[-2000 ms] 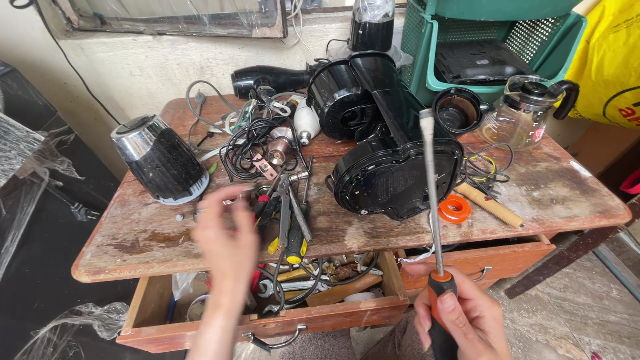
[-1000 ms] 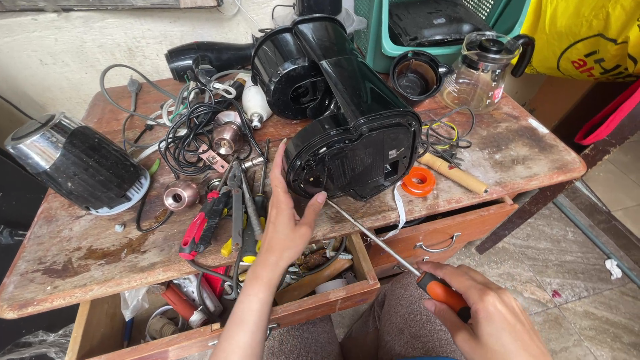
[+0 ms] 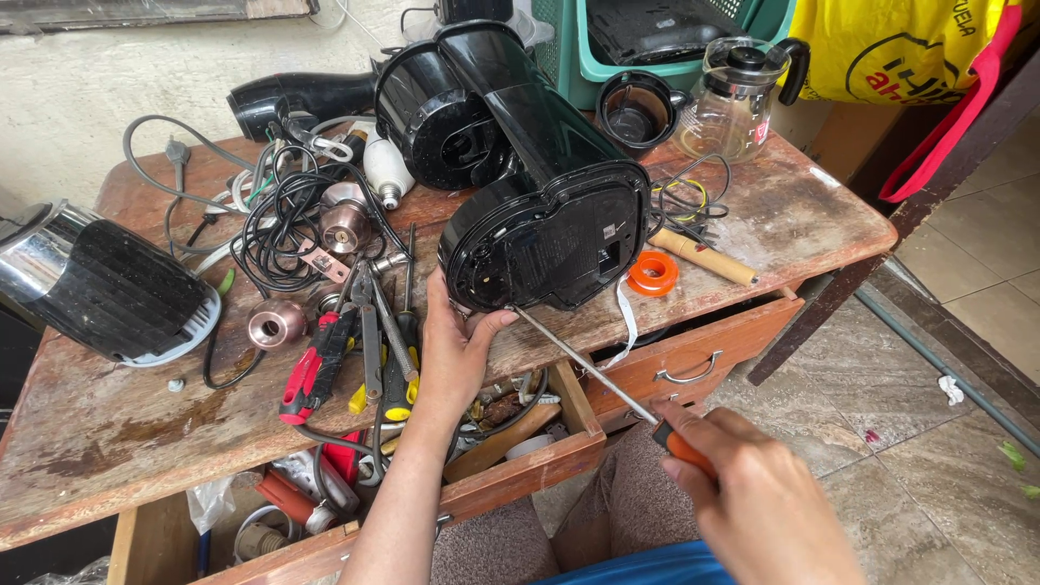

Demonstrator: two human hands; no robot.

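A black plastic coffee maker body (image 3: pixel 552 219) lies on its side on the worn wooden table, its base facing me. My left hand (image 3: pixel 459 341) grips the lower left rim of that base, the thumb near the screwdriver's tip. In my right hand (image 3: pixel 723 463) is a long flat-blade screwdriver (image 3: pixel 589 366) with an orange and black handle. Its tip meets the bottom edge of the base; how it sits there is too small to tell. Pliers with red and black grips (image 3: pixel 313 366) and several other hand tools lie left of my left hand.
A glass carafe (image 3: pixel 727 106) and a black filter holder (image 3: pixel 638 114) stand behind. Tangled cables (image 3: pixel 288 219), a light bulb (image 3: pixel 387 166), a hair dryer (image 3: pixel 301 97) and a chrome and black appliance (image 3: pixel 106 284) are at left. An orange tape roll (image 3: pixel 652 273) lies right. An open drawer (image 3: pixel 520 475) juts out below.
My left hand has moved from over the table's left part onto the base. The screwdriver, upright two seconds ago, now slants with its tip at the base. The view has shifted.
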